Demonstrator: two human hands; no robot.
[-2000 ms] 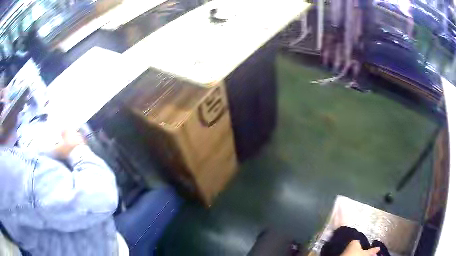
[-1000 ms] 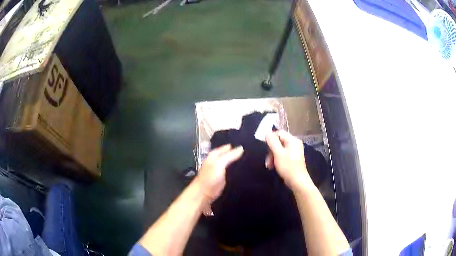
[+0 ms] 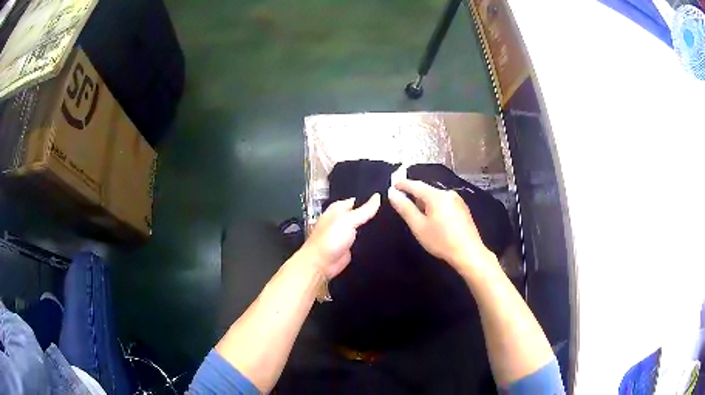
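A black garment (image 3: 386,285) lies over my lap and over a low carton (image 3: 379,135) with shiny clear film. A small white label (image 3: 399,176) stands at the garment's upper middle. My right hand (image 3: 437,220) pinches it between thumb and fingertips. My left hand (image 3: 337,235) is just left of it on the black cloth, thumb and fingers apart, with nothing seen in it. A thin light line shows on the cloth right of the label.
A long white table (image 3: 618,193) runs along the right side, with blue items and a fan at its edges. A brown box marked "SF" (image 3: 100,154) stands at the left. A table leg with a foot is beyond the carton. A person's jeans-clad leg (image 3: 91,324) is at lower left.
My right hand and the white label have moved slightly left, closer to my left hand. The black cloth lies wider and flatter over the carton. The view has shifted a little.
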